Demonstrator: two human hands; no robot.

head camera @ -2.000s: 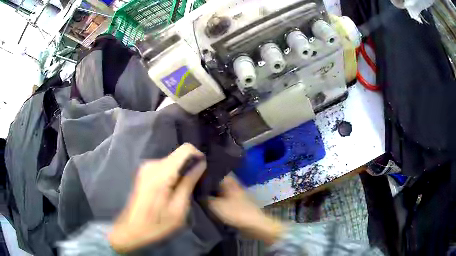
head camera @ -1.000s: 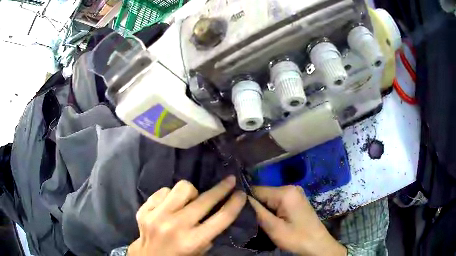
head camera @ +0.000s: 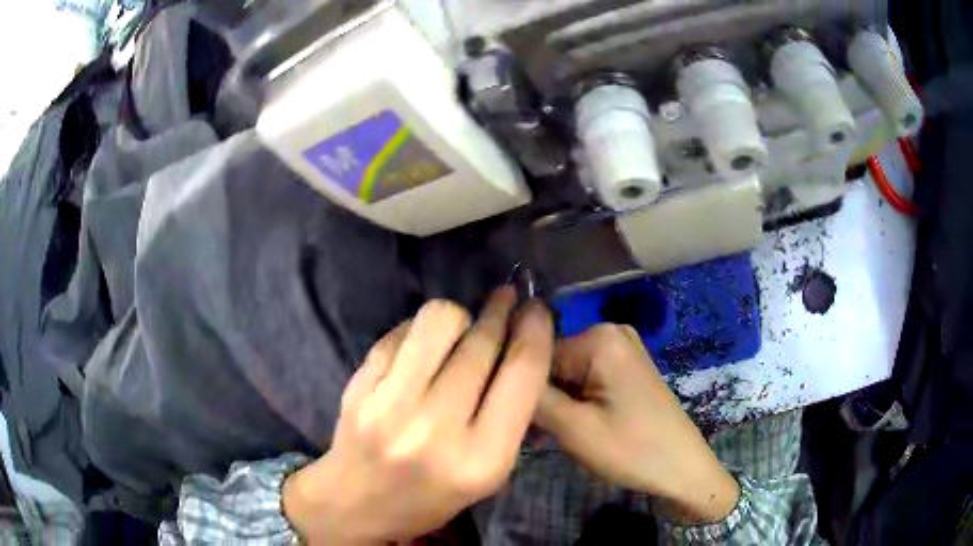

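Grey cloth [head camera: 245,288] lies heaped left of the overlock machine and runs under its cream-white labelled head [head camera: 395,139]. Darker fabric joins it beneath the head. My left hand [head camera: 427,405] lies on the dark fabric just in front of the needle area, fingertips pressing near its edge. My right hand [head camera: 629,416] is right beside it, thumb and fingers closed on the fabric edge. What lies under my fingers and the needle itself are hidden.
The machine has several white tension dials [head camera: 721,117] and a pale looper cover [head camera: 694,226]. A blue tray [head camera: 710,309] with black trimmings lies below it on the white table [head camera: 870,320]. Red-orange loops [head camera: 894,181] and dark garments [head camera: 950,277] are at the right.
The view has moved closer to the machine. Both hands, blurred and apart at first, have come together at the fabric edge and now sit nearer the needle area.
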